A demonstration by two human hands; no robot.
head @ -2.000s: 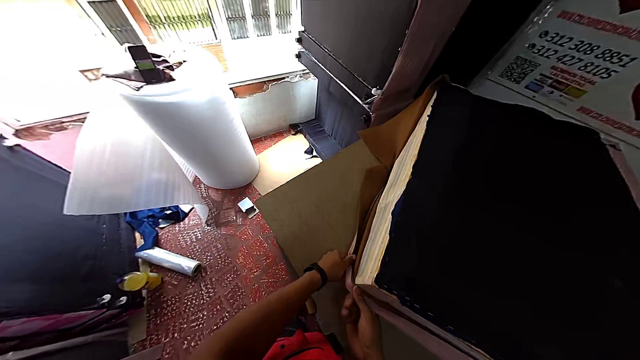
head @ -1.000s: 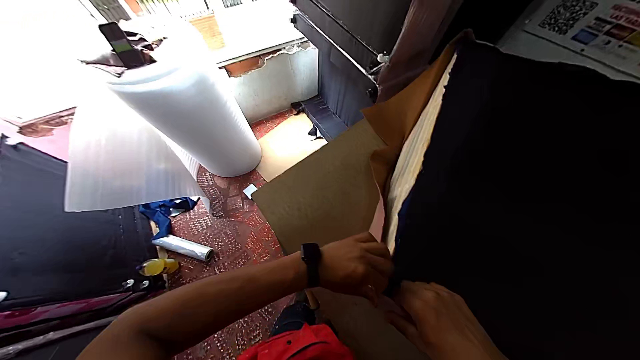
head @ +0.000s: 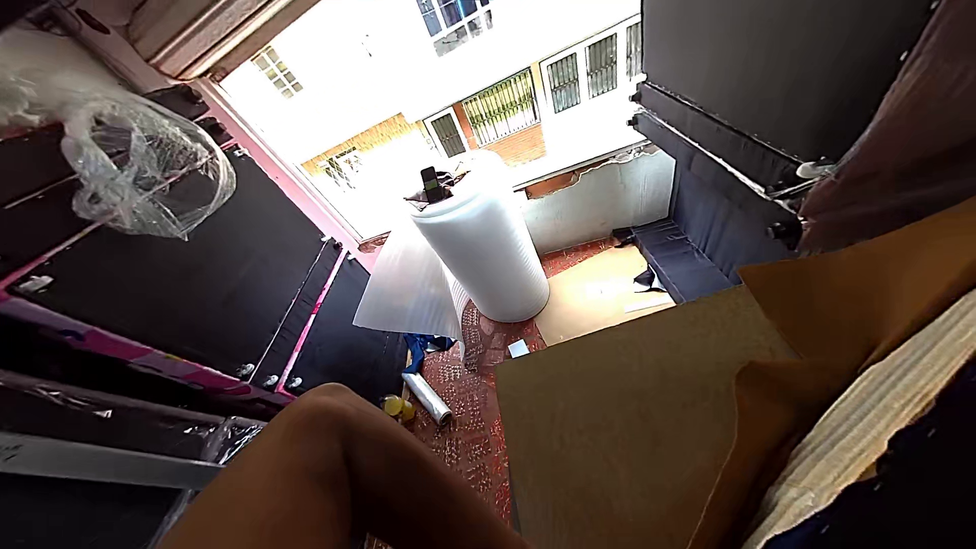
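Observation:
Only a bent bare arm (head: 343, 457) shows at the bottom of the head view; both of my hands are out of the frame. At the right edge lies an upholstered piece with black fabric (head: 907, 473) and a pale ribbed edge (head: 862, 419). Loose brown fabric (head: 862, 305) hangs along that edge. Beside it is a large brown board (head: 625, 427), its lower part cut off by the frame. What my hands hold or touch is hidden.
A tall roll of white foam sheet (head: 488, 252) stands by the window, a phone (head: 431, 185) on top. Near its foot lie a roll of plastic film (head: 427, 398) and blue cloth (head: 415, 351). Dark upholstered panels (head: 191, 274) line the left; others (head: 770, 76) stand at right.
Both hands, at the lower corner of the black-covered piece before, have gone out of view. The view has swung left and up.

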